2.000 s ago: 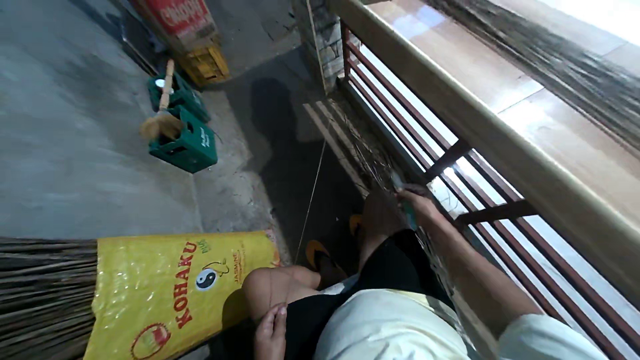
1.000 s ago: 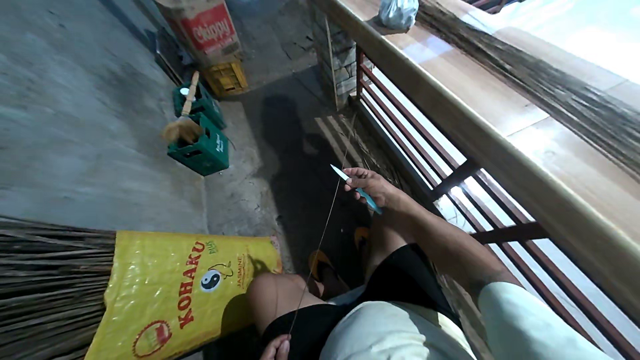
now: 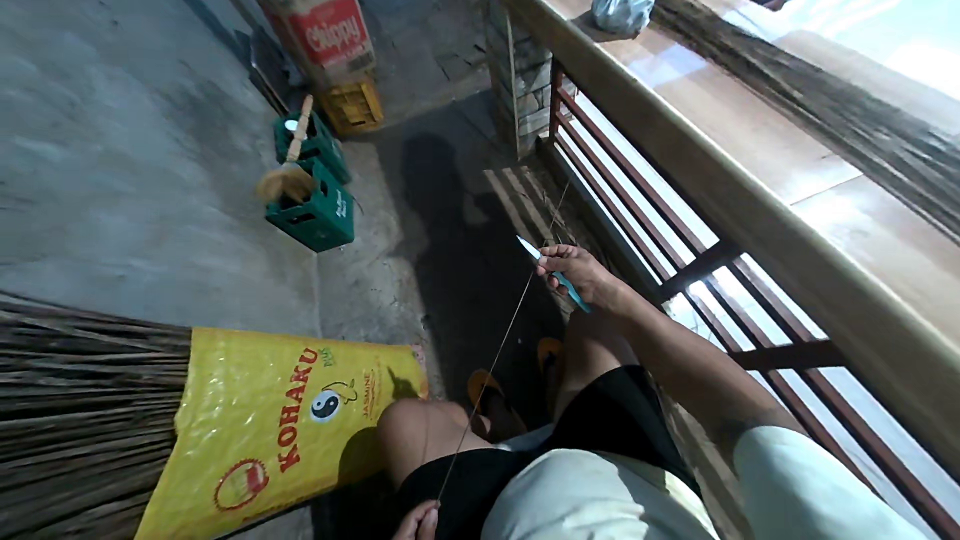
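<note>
In my right hand (image 3: pixel 574 274) is a small knife (image 3: pixel 571 291) with a teal handle, its pale blade pointing up and left. A long thin stick or palm rib (image 3: pixel 504 341) runs from my left hand (image 3: pixel 420 521), at the bottom edge beside my thigh, up past the fingers of my right hand. The left fingertips pinch its lower end. Its far end thins out over the floor by the railing. Whether the blade touches the stick cannot be told.
A yellow sack (image 3: pixel 300 427) with dark thin sticks (image 3: pixel 82 412) lies at the left. Green crates (image 3: pixel 322 210), a brush with a wooden handle (image 3: pixel 289 182) and a yellow crate (image 3: pixel 352 105) stand beyond. Along the right runs a railing (image 3: pixel 675 150); more sticks (image 3: pixel 825 97) lie on the tiled surface past it.
Two seconds ago my right hand was low beside the railing; it has since moved left and forward along the stick, with the knife. My left hand stays near my thigh.
</note>
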